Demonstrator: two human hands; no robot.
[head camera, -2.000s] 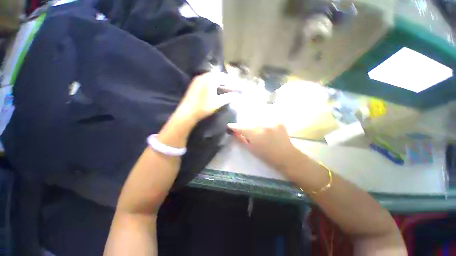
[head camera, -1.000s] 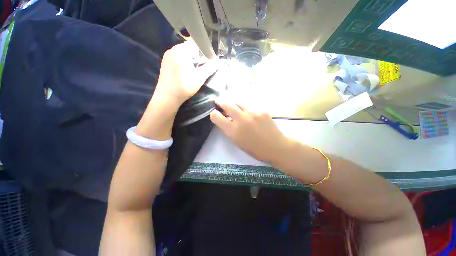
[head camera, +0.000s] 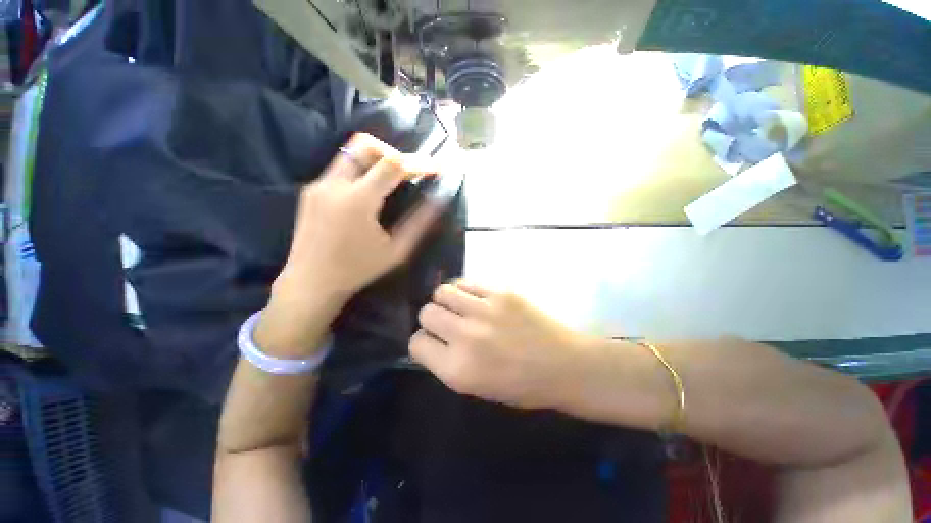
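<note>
Dark garment panels (head camera: 204, 163) spread left of the needle and hang over the table's front edge. My left hand (head camera: 347, 215) lies on the cloth just left and in front of the presser foot area (head camera: 413, 102), fingers on the fabric, thumb blurred. My right hand (head camera: 485, 342) is nearer the table's front edge, its curled fingers pinching the right edge of the dark cloth. The sewing machine head (head camera: 572, 26) stands above, its lamp glaring over the bed. The fingertips of both hands are partly unclear.
A white strip (head camera: 740, 194), light blue-grey scraps (head camera: 750, 112) and a yellow label (head camera: 825, 97) lie right of the needle. Blue-handled snips (head camera: 858, 233) lie farther right. A mesh plastic basket (head camera: 77, 439) is at lower left; red plastic (head camera: 903, 409) shows at lower right.
Both hands have moved nearer to me, away from the needle, and the right is lower along the cloth edge. The view has shifted, showing more of the needle area.
</note>
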